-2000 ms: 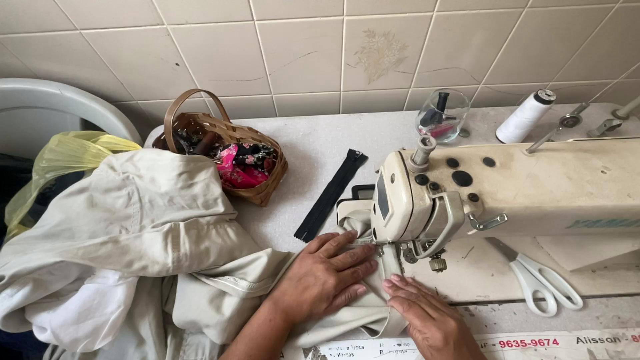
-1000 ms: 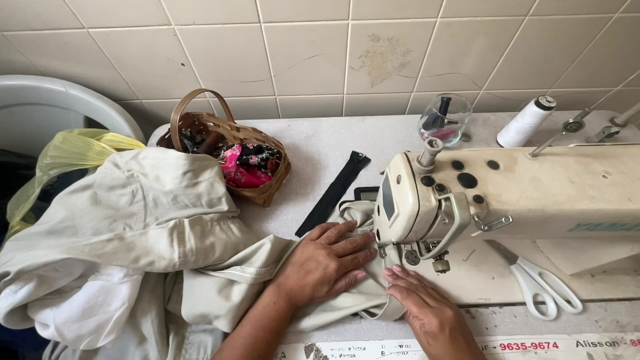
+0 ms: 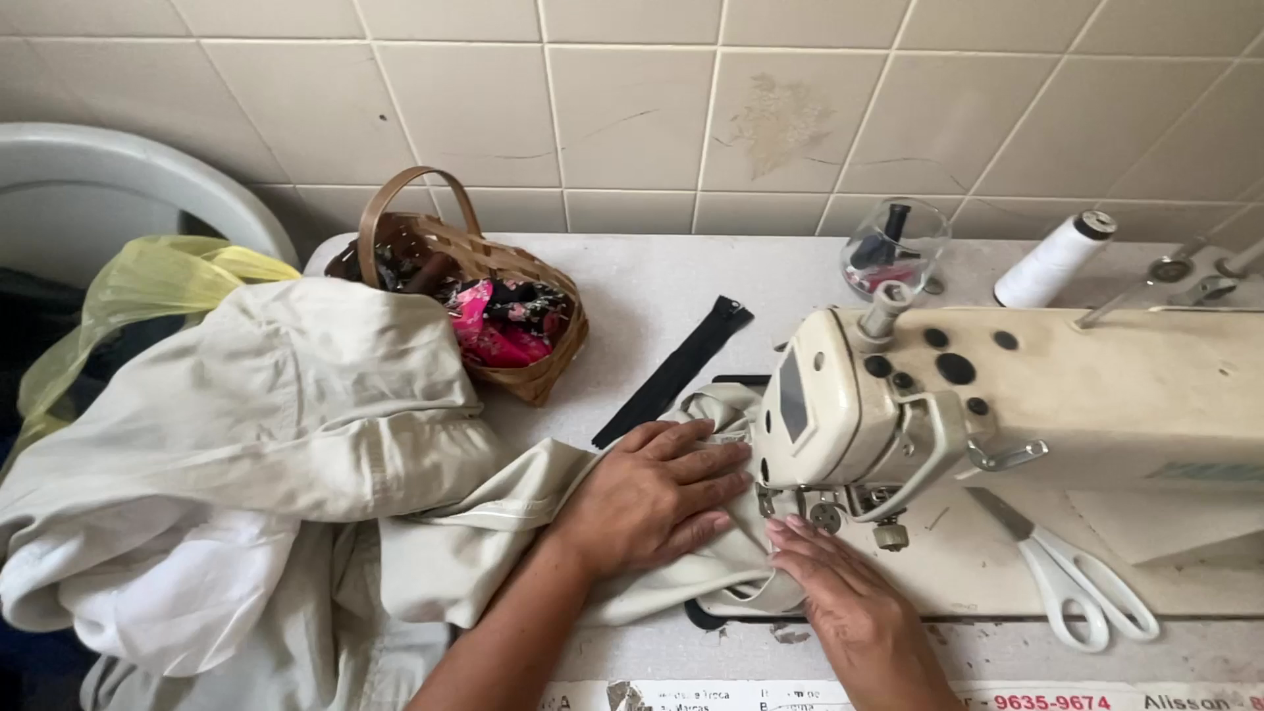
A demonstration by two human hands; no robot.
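Pale beige cloth trousers or a similar garment (image 3: 346, 434) lie heaped on the left, and one part runs under the head of the sewing machine (image 3: 839, 395). My left hand (image 3: 652, 494) rests flat on that part, fingers slightly spread, left of the needle area. Close to the presser foot, my right hand (image 3: 839, 592) touches the cloth's right edge with its fingertips; whether it pinches the cloth is unclear. The needle itself is hidden. Behind my left hand a black zipper (image 3: 673, 372) lies slanted on the table.
A wicker basket (image 3: 553, 370) with floral cloth stands behind the garment. White-handled scissors (image 3: 1071, 583) lie at the right, below the machine arm. A glass (image 3: 896, 247) and a white thread cone (image 3: 1055, 260) stand behind the machine. At the far left are a grey tub (image 3: 148, 163) and a yellow bag (image 3: 148, 286).
Both hands have stayed beside the machine head. The garment part left of my left hand has shifted and folded differently since the earliest frame.
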